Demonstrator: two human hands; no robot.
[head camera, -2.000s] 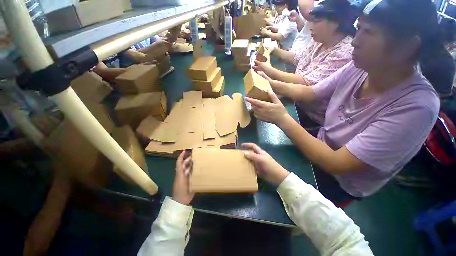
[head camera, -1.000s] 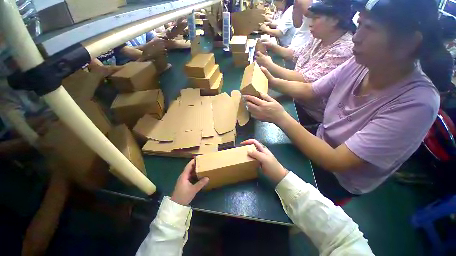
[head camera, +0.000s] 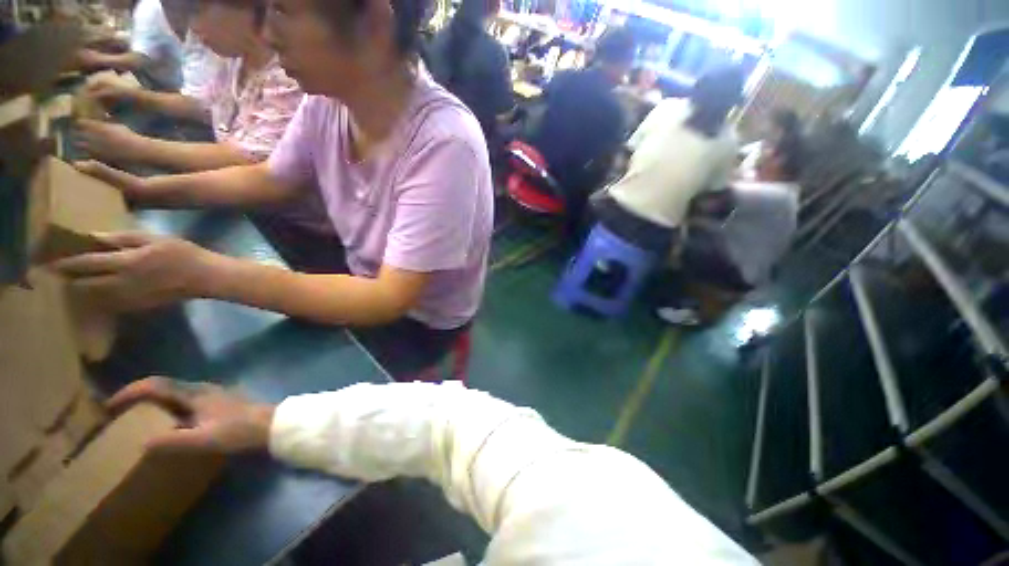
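A closed brown cardboard box (head camera: 116, 486) lies at the lower left of the view, at the near part of the dark green-topped table (head camera: 299, 376). My right hand (head camera: 194, 418) grips the box's upper right end, fingers over its top edge. My left hand is not in view; the box's left part reaches the picture's edge. Flat box blanks (head camera: 39, 376) lie just beyond the box at the left edge, partly cut off.
A person in a pink shirt (head camera: 382, 188) sits close beyond the table's right side, both hands on another brown box (head camera: 83, 205). More workers sit farther along. A blue stool (head camera: 603, 271) stands on the green floor. A pipe rack (head camera: 863, 453) stands at the right.
The view has swung to the right, so the table and box now show at the left. My left hand has gone out of view. My right hand still holds the box.
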